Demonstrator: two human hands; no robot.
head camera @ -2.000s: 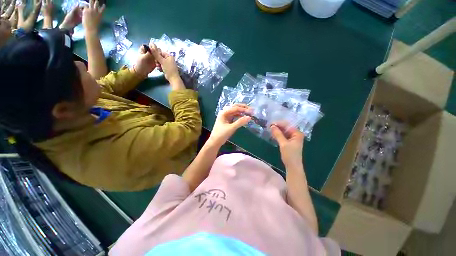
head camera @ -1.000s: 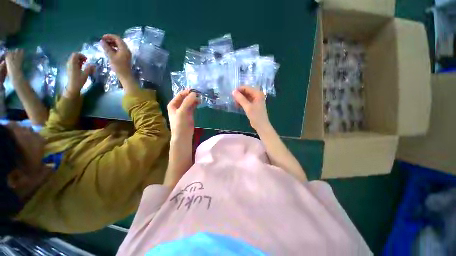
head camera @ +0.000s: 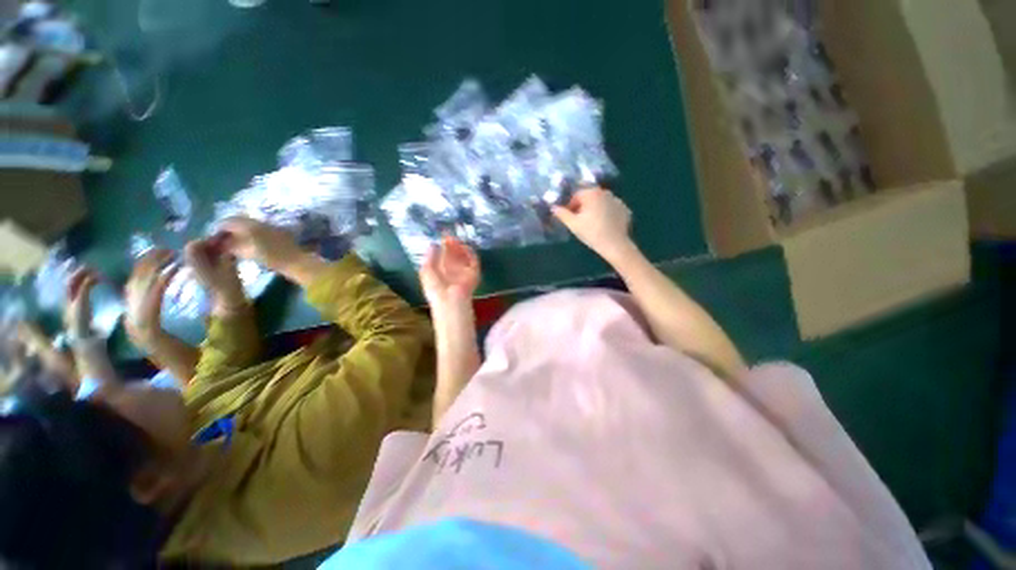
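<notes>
A pile of overlapping clear zip bags with small dark parts (head camera: 501, 156) lies on the dark green bench in front of me. My right hand (head camera: 598, 219) is at the pile's right front edge, its fingertips pinched on a bag edge beside a dark part. My left hand (head camera: 452, 271) is at the pile's left front edge with fingers curled. The picture is blurred, and I cannot tell whether the left fingers hold a bag.
An open brown carton (head camera: 875, 256) at right holds rows of bagged dark parts (head camera: 797, 123). A person in a mustard sleeve (head camera: 357, 317) works at left by another bag pile (head camera: 323, 195). More hands show farther left. Stacked items (head camera: 39, 145) sit at the far left.
The view has turned and shifted. The flat bag held between my hands a second ago no longer shows stretched between them. My hands are farther apart, the right one at the pile's edge.
</notes>
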